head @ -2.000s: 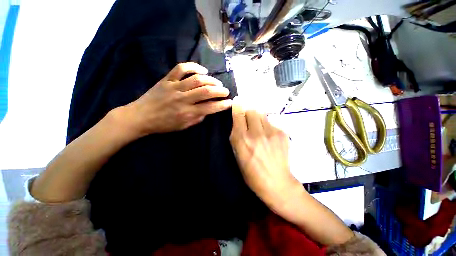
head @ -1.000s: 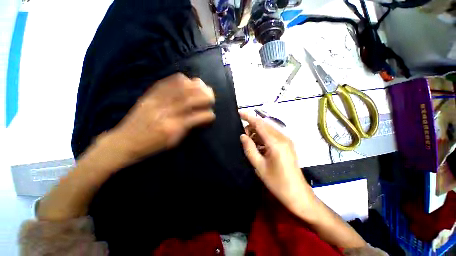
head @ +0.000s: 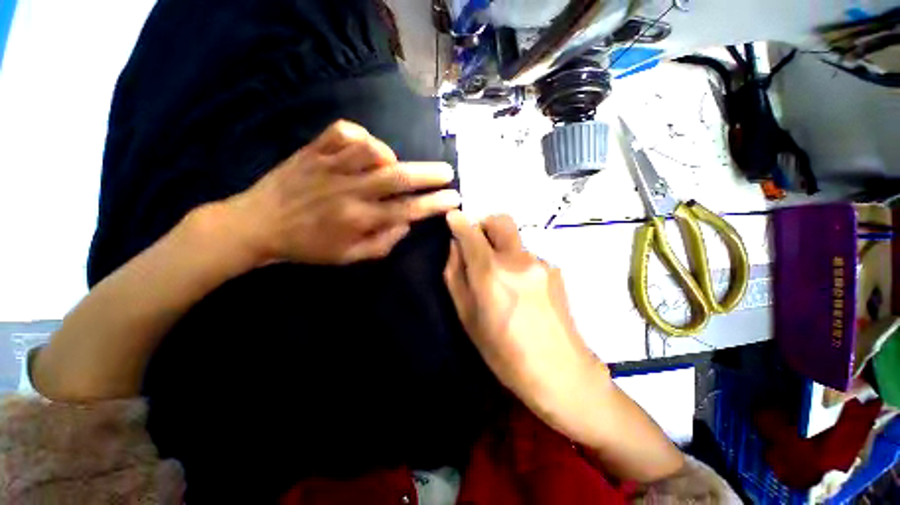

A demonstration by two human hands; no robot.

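Observation:
The black garment [head: 296, 345] covers the table's left part and my lap, with gathers at the top. Its right edge runs up to the needle area of the sewing machine [head: 493, 74]. My left hand [head: 340, 197] lies on the cloth, its fingers stretched to the edge just below the machine head. My right hand [head: 503, 286] pinches the same edge between thumb and fingers, close to my left fingertips. The presser foot is small and hard to make out.
Yellow-handled shears [head: 689, 261] lie right of my right hand. A ribbed grey knob [head: 576, 148] sits on the machine head, with a small silver tool [head: 567, 202] below it. Black cables [head: 760, 138] lie at the upper right. A purple box [head: 815, 291] stands at the right edge.
My left hand, blurred over the cloth a second ago, now rests with fingers extended at the edge. My right hand has closed on the edge. The view has shifted.

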